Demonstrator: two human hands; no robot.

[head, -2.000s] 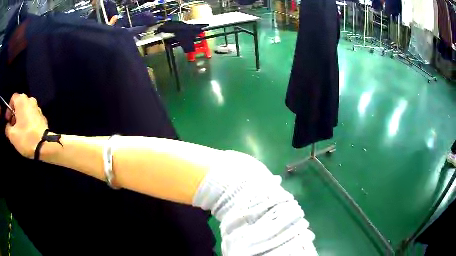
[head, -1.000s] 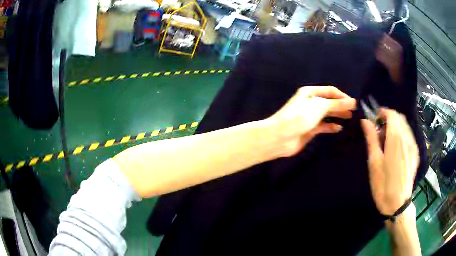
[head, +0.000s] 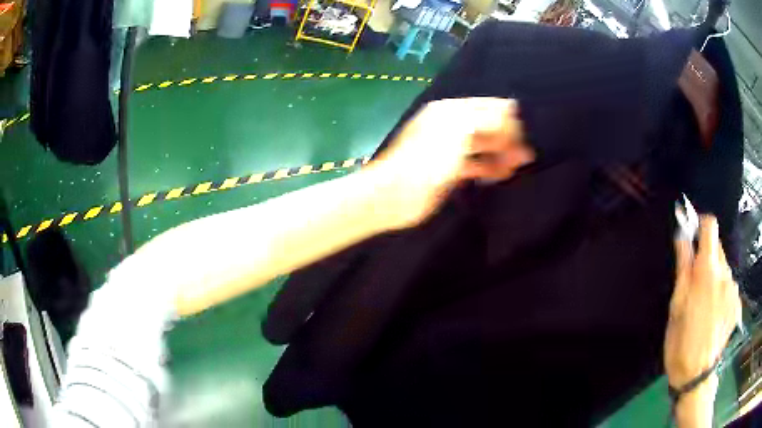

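A dark coat (head: 535, 318) hangs in front of me and fills the middle and right. A brown patch, perhaps the hanger (head: 700, 96), shows at its neck. My left hand (head: 489, 142), blurred, has its fingers closed on the coat's front edge and holds it out to the left; smoother dark lining (head: 535, 209) shows below. My right hand (head: 700, 292) is at the coat's right side, with the silver tips of thread snips (head: 687, 219) showing above its fingers. Most of the snips are hidden in the hand.
Another dark garment (head: 71, 84) hangs at the upper left beside a rack post (head: 125, 150). Yellow-black striped lines cross the green floor (head: 226, 134). A yellow shelf frame (head: 334, 23) and a light-blue stool (head: 411, 42) stand at the back.
My left hand has moved left and up, pulling the coat's front edge open, away from my right hand. My right hand has moved right and lower with the snips. The view has shifted slightly.
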